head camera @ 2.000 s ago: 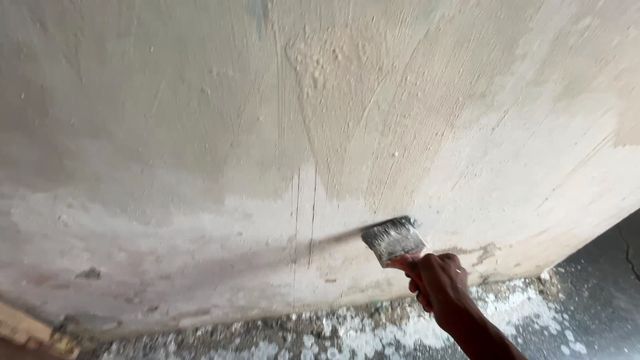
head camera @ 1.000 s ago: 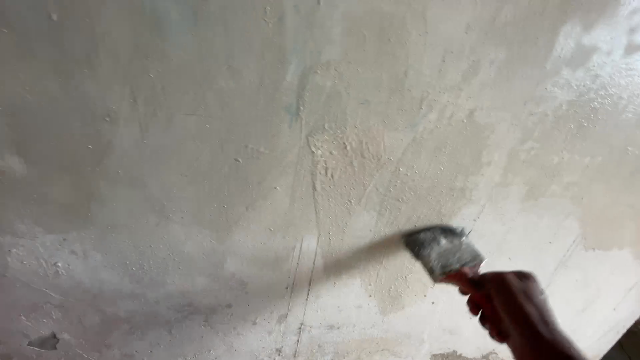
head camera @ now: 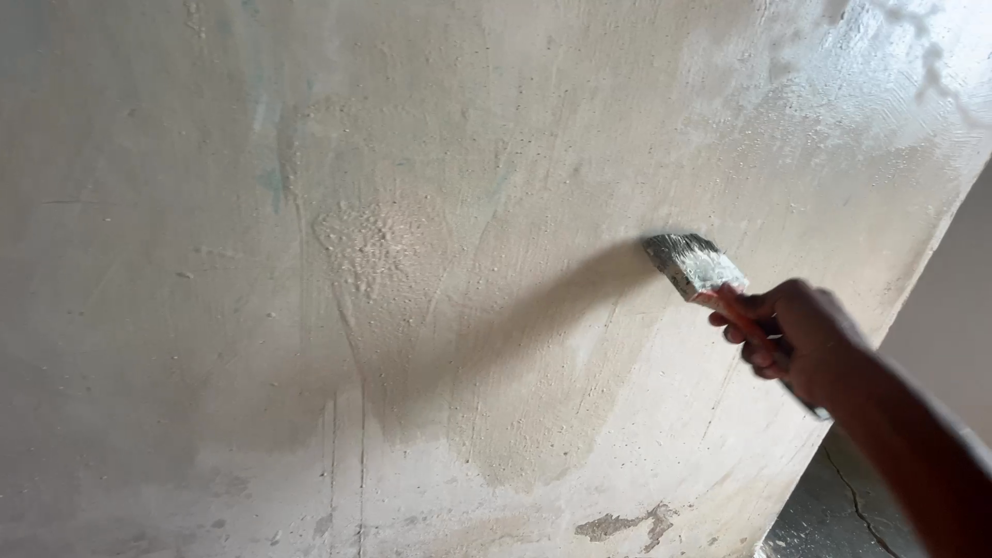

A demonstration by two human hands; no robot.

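Observation:
My right hand [head camera: 790, 333] is closed around the reddish handle of a flat paintbrush [head camera: 701, 267], right of the middle of the view. Its bristles and ferrule are coated with whitish and grey paint, and the bristle tips point up and left, at the plastered wall [head camera: 504, 232]. The wall is greyish beige, with a damp-looking sheen at upper right and paler areas low down. A rough, bubbled patch [head camera: 380, 248] lies left of the brush. A long shadow of the brush and arm falls across the wall. My left hand is not in view.
The wall's right edge runs slantwise down the right side. Beyond it are a plain grey surface [head camera: 945, 310] and, at lower right, a dark cracked floor [head camera: 829, 496] with white spatters. Peeled paint [head camera: 612, 527] marks the wall near the bottom.
My right hand has moved the brush up the wall from the paler area near its foot. The view has also shifted upward since the earliest frame.

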